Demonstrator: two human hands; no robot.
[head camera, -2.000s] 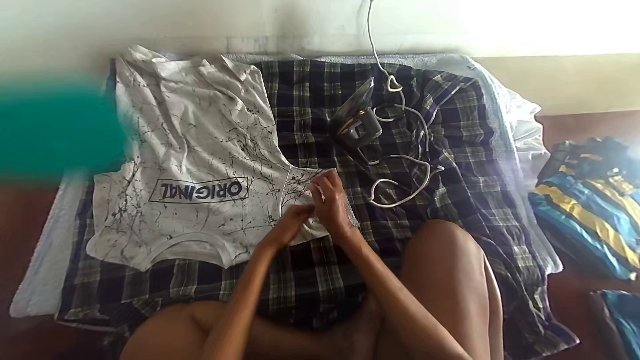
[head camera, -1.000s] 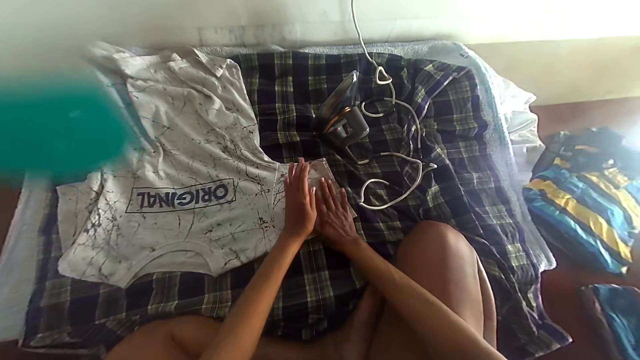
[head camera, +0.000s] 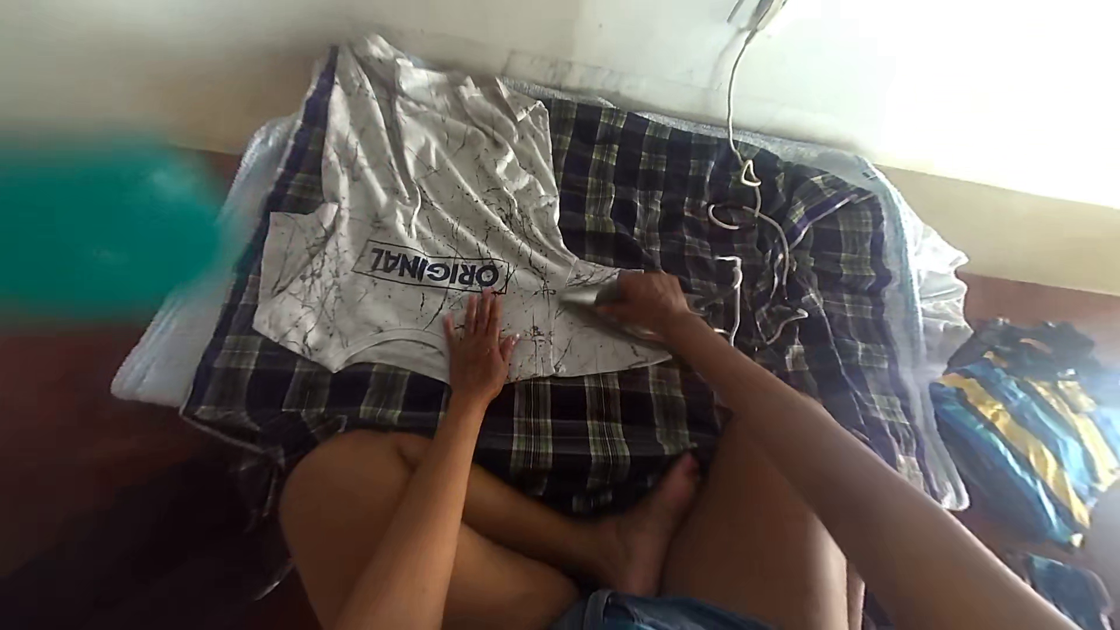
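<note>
A white T-shirt (head camera: 455, 201) with dark crackle lines and a printed word on its chest lies spread on a dark plaid cloth (head camera: 647, 166). My left hand (head camera: 479, 354) rests flat on the shirt near the neckline, fingers spread. My right hand (head camera: 645, 302) grips a clothes iron (head camera: 582, 299), whose pale tip points left over the shirt's sleeve. The hand hides most of the iron. A white cord (head camera: 781, 241) lies in loops on the cloth to the right and runs up the wall.
A pale towel (head camera: 901, 236) shows under the plaid cloth. Blue and yellow striped clothing (head camera: 1006, 429) lies on the reddish floor at the right. A blurred green object (head camera: 96, 227) covers part of the left side. My bent legs border the cloth's near edge.
The iron stood on the plaid cloth beyond the sleeve; now my right hand holds it over the sleeve. My left hand has moved left from the sleeve towards the neckline. The view has shifted.
</note>
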